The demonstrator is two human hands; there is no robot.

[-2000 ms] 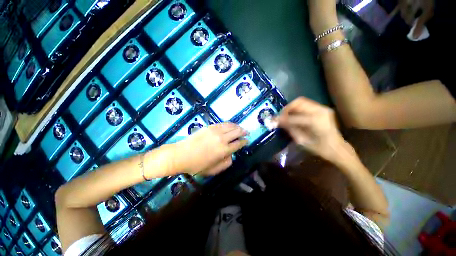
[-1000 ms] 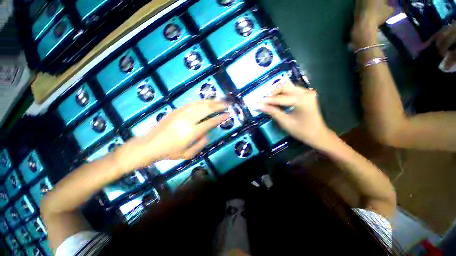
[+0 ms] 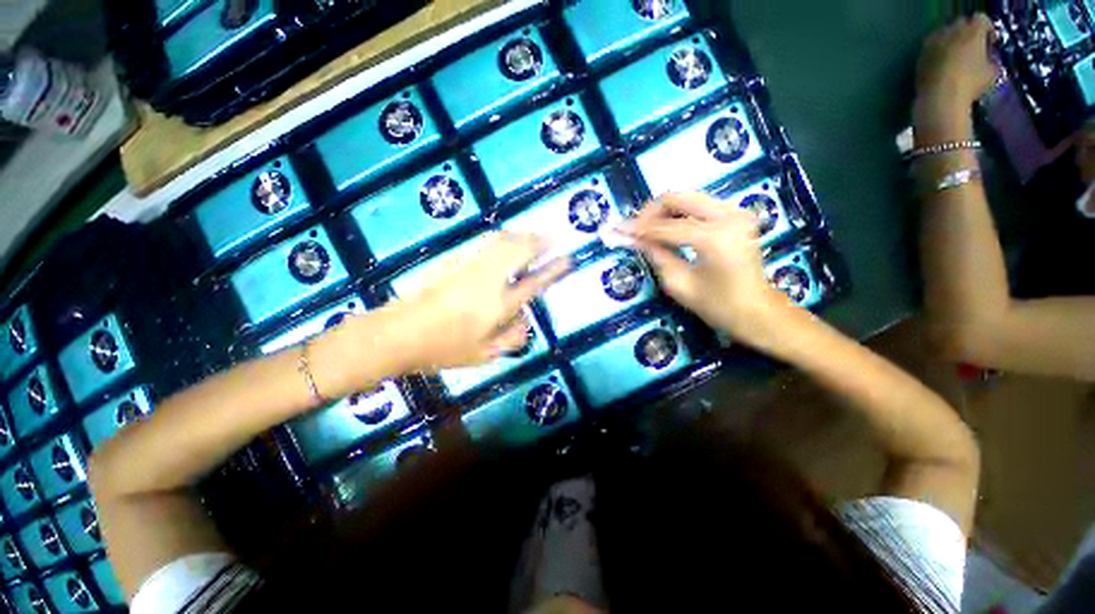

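Flat teal panels, each with a dark round ring near one end, lie in rows in a glossy black compartment tray (image 3: pixel 347 246). My right hand (image 3: pixel 702 258) has its fingertips pinched on a small white wiping cloth (image 3: pixel 620 235), at the ringed end of a glare-white panel (image 3: pixel 564 217) near the tray's middle. My left hand (image 3: pixel 462 306) lies over the panels just left of it, fingers spread and pointing right, with nothing seen in it. It hides parts of several panels.
Another tray of teal panels (image 3: pixel 106 351) is at the lower left. A stacked tray (image 3: pixel 198 90) stands beyond a tan board (image 3: pixel 180 154). A white labelled bottle (image 3: pixel 48 96) is at the upper left. A neighbour's arm (image 3: pixel 961 228) and a purple slab (image 3: pixel 1021 134) are at the right.
The view has shifted, so the tray sits further right in the picture. My right hand has moved from the tray's right-end panels to a panel nearer the middle. My left hand stays to its left.
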